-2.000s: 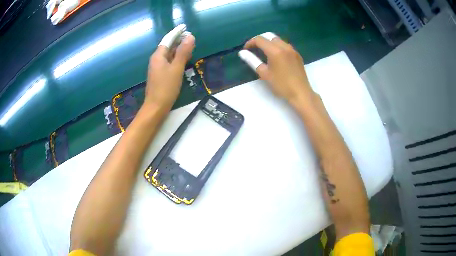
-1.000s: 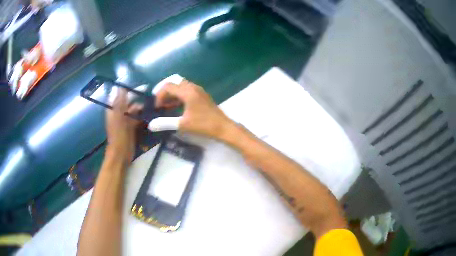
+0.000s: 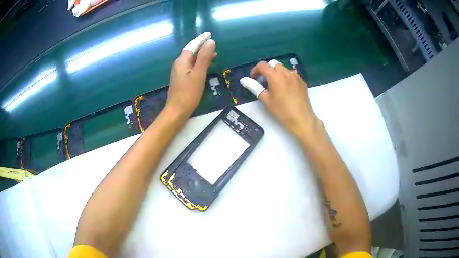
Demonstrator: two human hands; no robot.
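A black phone middle frame [image 3: 201, 187] lies at a slant on the white board, its yellow-gold lines at the near left end. In the belt row, another middle frame [image 3: 239, 79] lies at the right end, partly under my right hand [image 3: 284, 93]. My right hand has white finger cots on thumb and a finger; its fingers are apart over that frame, and I cannot tell whether they grip it. My left hand [image 3: 190, 75] is raised over the row, also with a finger cot, holding nothing visible. It hides part of the frame beneath it.
More middle frames [image 3: 73, 132] lie along the near edge of the green belt [image 3: 151, 65]. The white board [image 3: 302, 176] spans the front. A yellow strip [image 3: 17, 174] is at far left, an orange tray [image 3: 90, 7] beyond the belt, a grey slotted cabinet [image 3: 428, 116] at right.
One second ago both hands held a middle frame above the belt; now none is raised, and the hands are apart over the row. The camera view has also turned.
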